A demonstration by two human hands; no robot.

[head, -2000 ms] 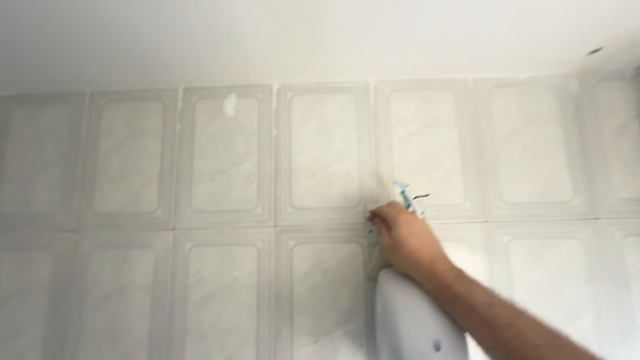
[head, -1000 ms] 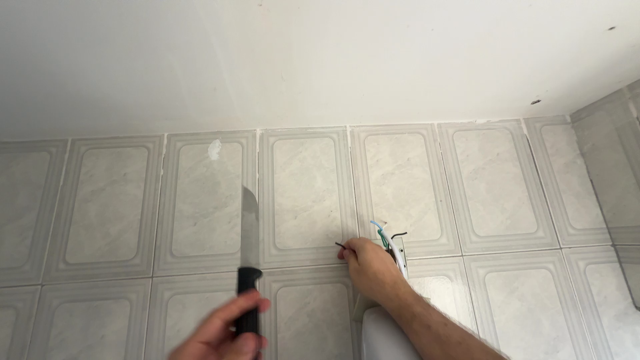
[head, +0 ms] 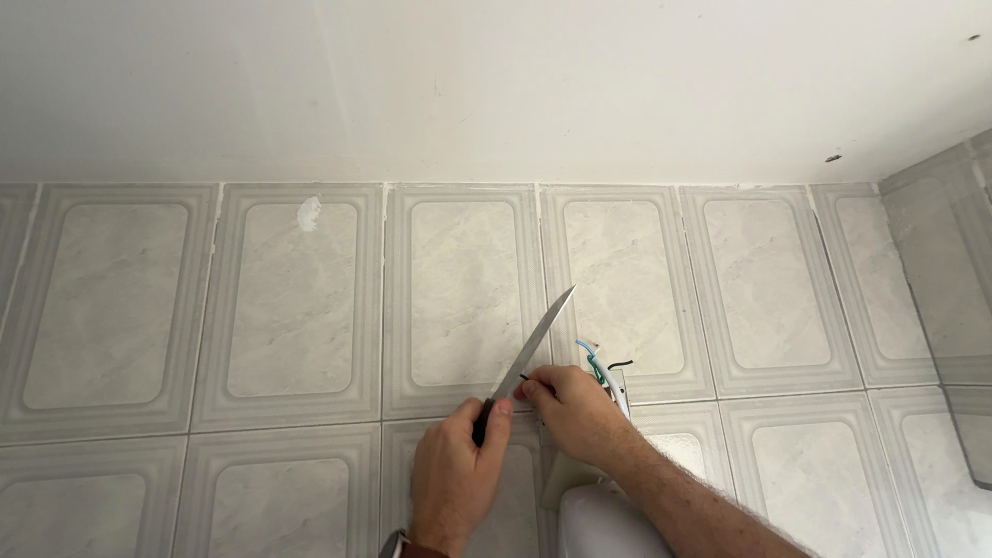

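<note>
My left hand [head: 461, 469] grips the black handle of a kitchen knife [head: 535, 341], its blade slanting up to the right in front of the wall tiles. Just right of it, my right hand [head: 573, 415] pinches a black wire [head: 525, 377] between thumb and fingers, its tip close to the blade; contact is unclear. Behind my right hand a white cable [head: 618, 390] rises with a blue wire [head: 586, 345] and a green wire [head: 595, 370] at its end. Another black wire [head: 620, 363] sticks out beside them. The box they come from is mostly hidden.
A white rounded fixture [head: 608, 523] is below my right forearm, beside a beige part [head: 570, 480]. Grey marbled tiles [head: 465, 294] cover the wall, one bearing a white patch [head: 309, 214]. Above is a white ceiling [head: 434, 93]; a tiled side wall [head: 949, 256] stands at the right.
My left hand with the knife was out of view, then came in at lower left with the blade upright. It has moved right, next to my right hand, and the blade now tilts right.
</note>
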